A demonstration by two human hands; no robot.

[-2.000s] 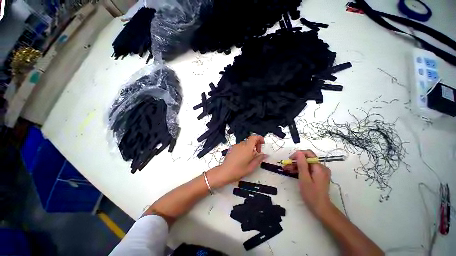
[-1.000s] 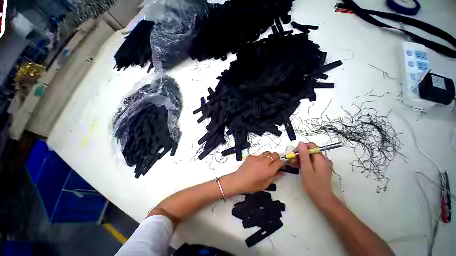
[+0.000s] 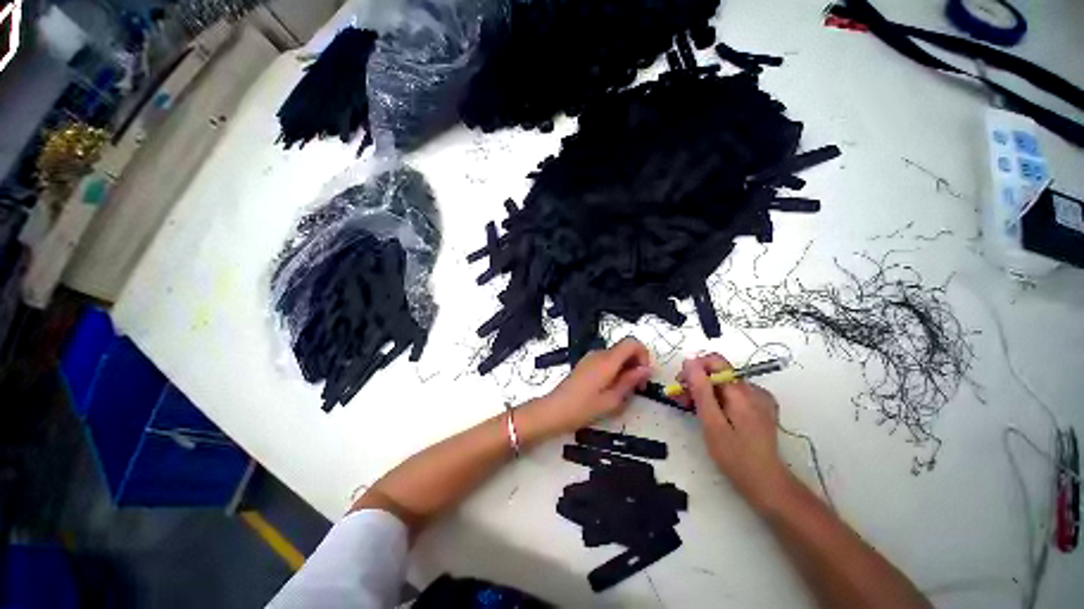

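My left hand (image 3: 604,383) is closed on the left end of a black fabric tab (image 3: 668,397), between my two hands. My right hand (image 3: 735,416) holds a yellow trimming pen (image 3: 720,376) like a pencil, its tip at the tab and its clear or grey end pointing right. The tab's right end is partly hidden by my right fingers. A small tab group (image 3: 622,500) lies below my hands, some tabs with a pale slit. The main tab pile (image 3: 654,202) lies beyond my hands.
Thread clippings (image 3: 886,333) lie right of the pile. An open plastic bag of tabs (image 3: 357,297) is at left, a second bag (image 3: 422,71) at upper left. A power strip (image 3: 1010,179), red-handled tool (image 3: 1066,506), black strap (image 3: 951,54) and blue tape roll (image 3: 987,19) are at right.
My left hand has drawn back a little from over the tab, so more of the tab and the upper tabs of the small group show. The view has shifted slightly.
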